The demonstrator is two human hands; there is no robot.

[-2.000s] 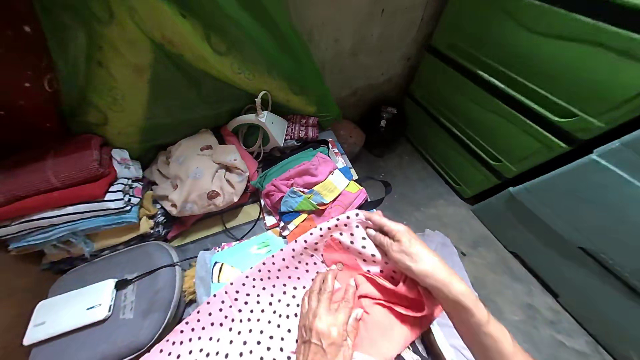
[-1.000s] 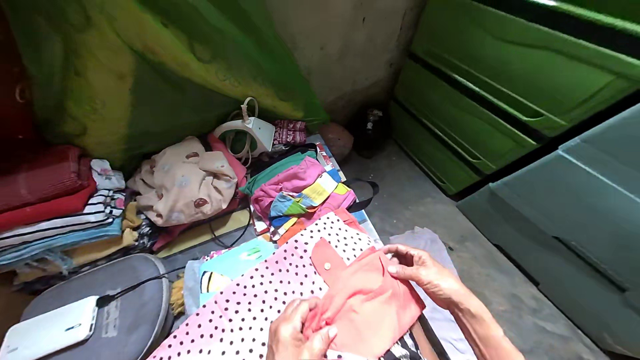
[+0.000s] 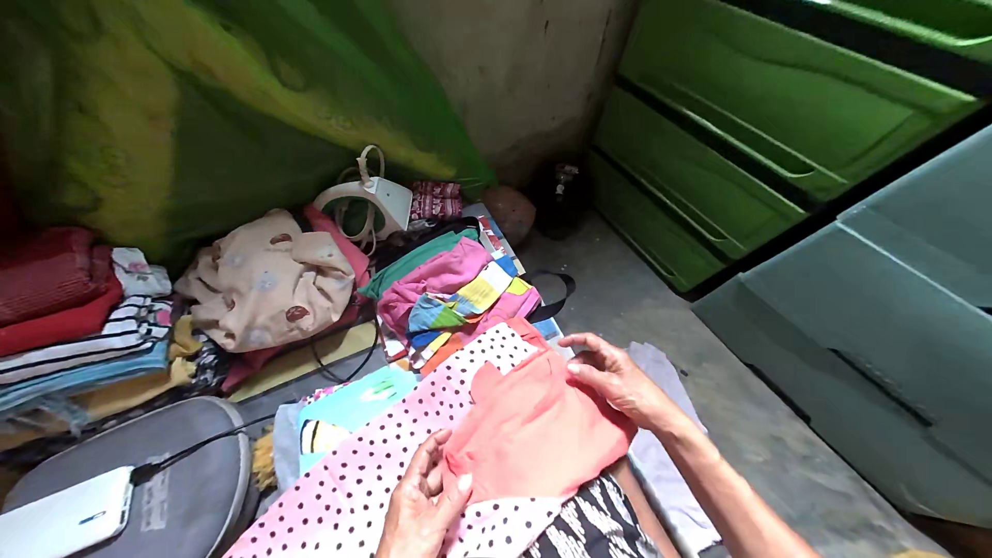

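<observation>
A coral cloth garment (image 3: 542, 426), partly folded, lies over a pink cloth with black polka dots (image 3: 356, 465) across my lap. My left hand (image 3: 426, 496) pinches the garment's lower left edge between thumb and fingers. At its upper right edge, my right hand (image 3: 612, 380) holds the cloth between thumb and fingertips. Patterned black-and-white fabric (image 3: 593, 523) shows below the garment. Beyond the dotted cloth lies a heap of pink, green and multicoloured clothes (image 3: 457, 294), with a turquoise printed cloth (image 3: 372, 403) nearer on the left.
Folded clothes (image 3: 85, 333) are stacked at the left, beside a bundled beige cloth (image 3: 271, 283). A white power bank (image 3: 70, 515) with a black cable rests on a grey case (image 3: 194, 465). Green drawers (image 3: 721, 147) and grey drawers (image 3: 860, 310) stand right. A lavender cloth (image 3: 663, 387) lies on the floor.
The coral garment, bunched two seconds ago with the dotted cloth around it, is now spread flatter into a smaller folded shape. A buttoned tab seen one second ago is no longer plainly visible.
</observation>
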